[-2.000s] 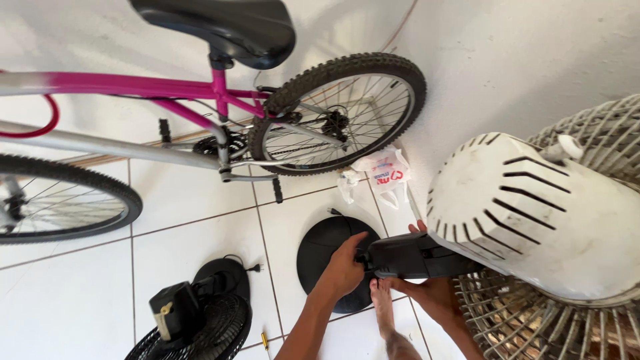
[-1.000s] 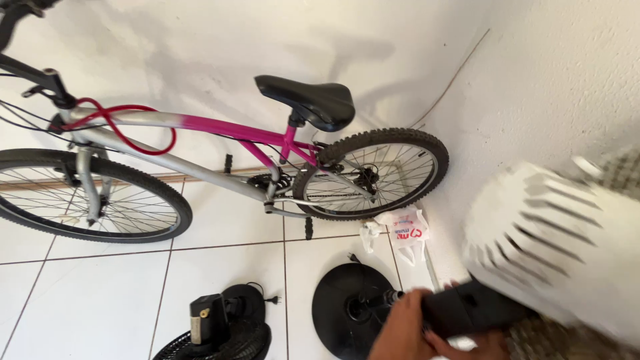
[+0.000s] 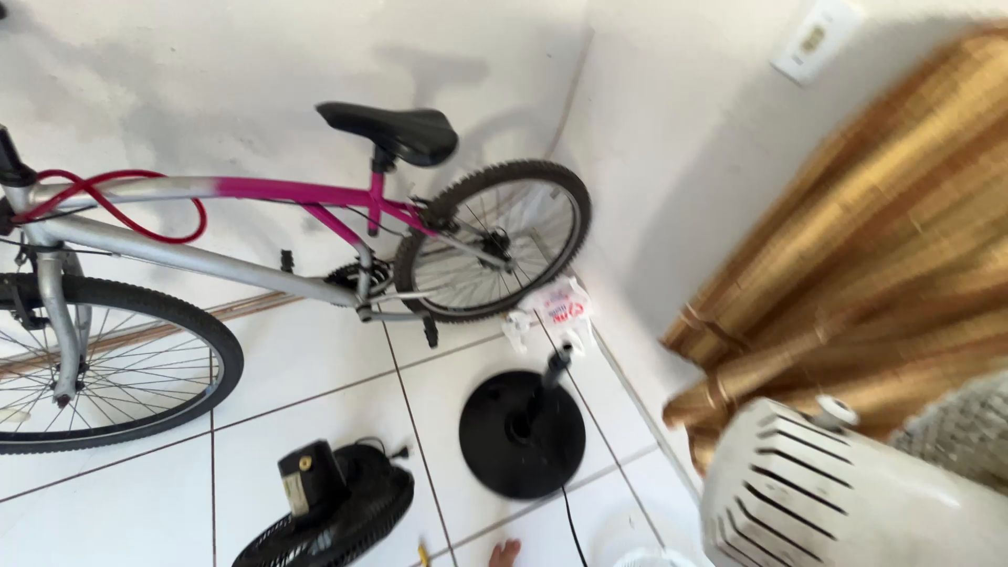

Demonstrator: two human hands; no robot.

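Observation:
Neither of my hands shows in the head view. At the lower right is the white slotted motor housing of a fan, with a small knob on top and part of a woven-looking grille behind it. A round black fan base lies on the tiled floor, and a short dark pole rises from it. To the left, a smaller black fan lies on the floor.
A magenta and silver bicycle leans near the wall. By its rear wheel lies a white plastic bag. A golden-brown curtain hangs at right, below a wall switch. A bare foot and a yellow-handled tool show at the bottom.
Two seconds ago both my hands were at the fan's black neck beside the base; now they are out of view. The white housing is apart from the base and pole. The view has shifted.

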